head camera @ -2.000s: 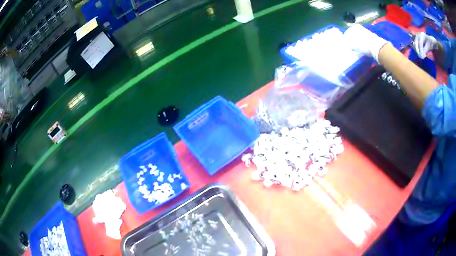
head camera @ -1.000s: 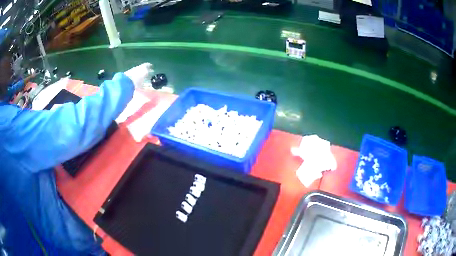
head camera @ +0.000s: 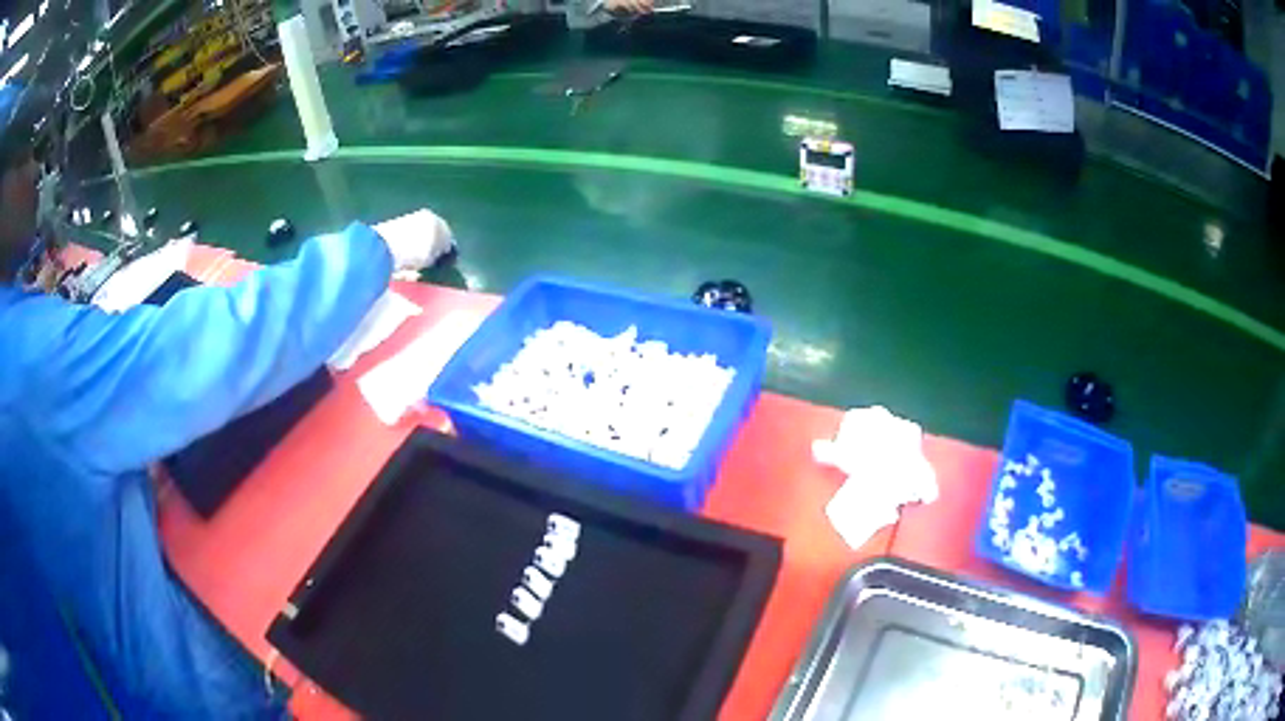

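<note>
Neither of my hands is in the picture. A large black tray (head camera: 409,620) lies in front of me at centre left, with a short row of white pieces (head camera: 540,578) on it. A stainless steel tray (head camera: 972,662) is at the lower right, cut off by the bottom edge. Some small pale parts show faintly inside it. A large blue tote (head camera: 726,423) full of white parts (head camera: 613,387) stands behind the black tray.
A crumpled white cloth (head camera: 877,472) lies beside the tote. Two small blue bins stand right, one with white pieces (head camera: 1036,521), one without visible pieces (head camera: 1187,542). A loose heap (head camera: 1223,683) is at the right edge. A person's blue sleeve (head camera: 212,338) reaches across the left.
The view has swung left since the first frame, bringing the black tray and large tote into view. Since the second frame it has shifted only slightly. The neighbour's gloved hand has moved slightly.
</note>
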